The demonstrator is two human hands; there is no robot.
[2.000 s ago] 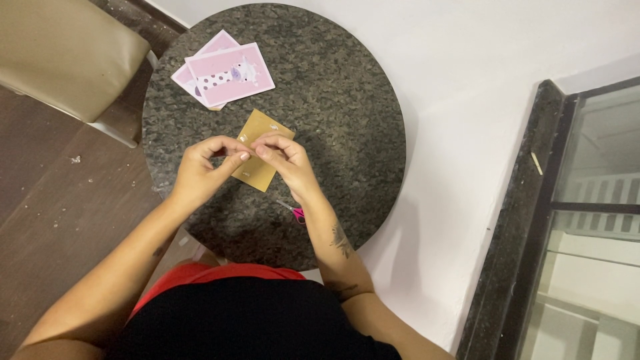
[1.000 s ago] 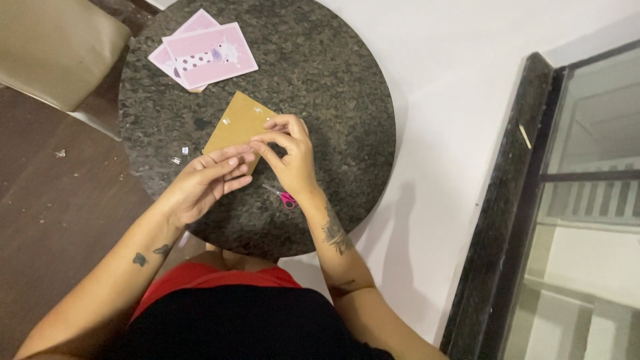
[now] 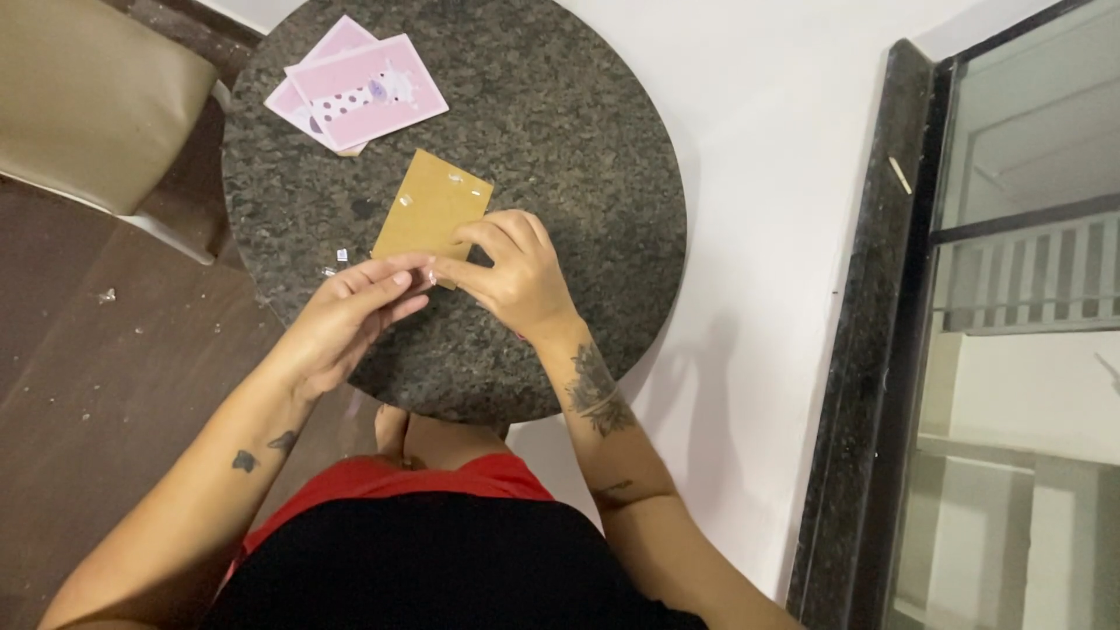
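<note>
My left hand is at the near left corner of a brown rectangular board on the round table, with a small clear piece, perhaps tape, at its fingertips. My right hand meets it there, thumb tip beside the piece, its index finger curled over the board's near right part. Which hand grips the piece is hard to tell. Several small clear bits lie on the board's far half. More shiny bits rest on the stone left of the board. A trace of pink shows by my right wrist; most of that thing is hidden.
Two pink cards with a giraffe picture overlap at the table's far left. The dark speckled stone table has a white wall to its right. A beige chair stands at the left, and small scraps lie on the wooden floor.
Two seconds ago my hands met over the board's middle; now they meet at its near edge. The pink-handled scissors, visible in both earlier frames, are now almost wholly hidden by my right wrist.
</note>
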